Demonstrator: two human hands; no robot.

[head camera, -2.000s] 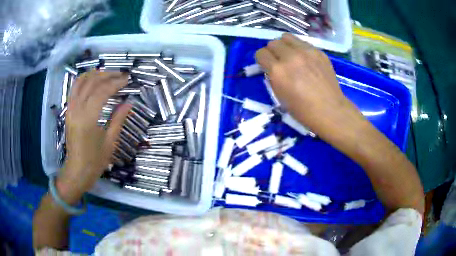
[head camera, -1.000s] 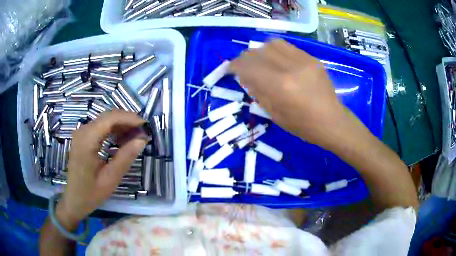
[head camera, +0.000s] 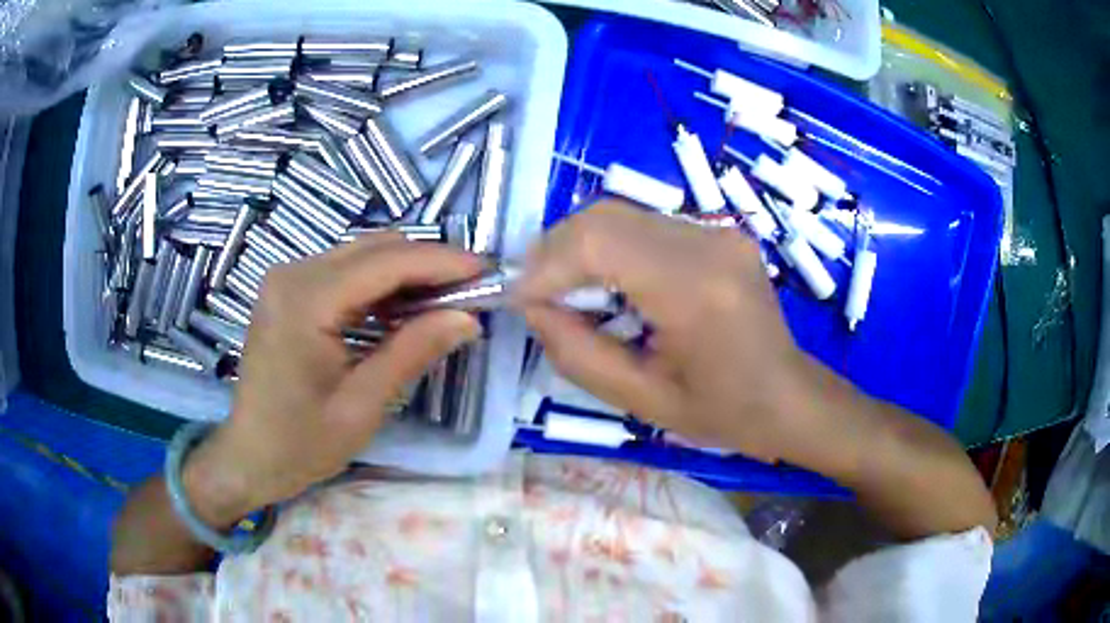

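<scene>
My left hand (head camera: 353, 335) is over the front right of the left tray (head camera: 542, 110), its thumb and fingers shut on a silver metal tube (head camera: 469, 292) that points right. My right hand (head camera: 670, 316) is close beside it, over the tray rims, and holds at least one white core (head camera: 590, 299) with a dark end near the tube's right end. The meeting point is blurred, so I cannot tell if they touch. More silver tubes (head camera: 292, 219) fill the left tray. White cores (head camera: 643, 187) with thin rods and wires lie in the blue tray (head camera: 937, 316).
A whitish rear tray (head camera: 852, 46) with silver pieces is cut off at the top. A zip bag (head camera: 962, 116) with a yellow strip lies at the right rear. Crumpled clear plastic (head camera: 61, 37) is at the left rear. A dark cord runs over the green bench top (head camera: 1047, 243) at right.
My hands have come together at the border of the two trays. My right hand has moved down and left from the blue tray's rear. The white cores lie in a different arrangement, more towards the rear.
</scene>
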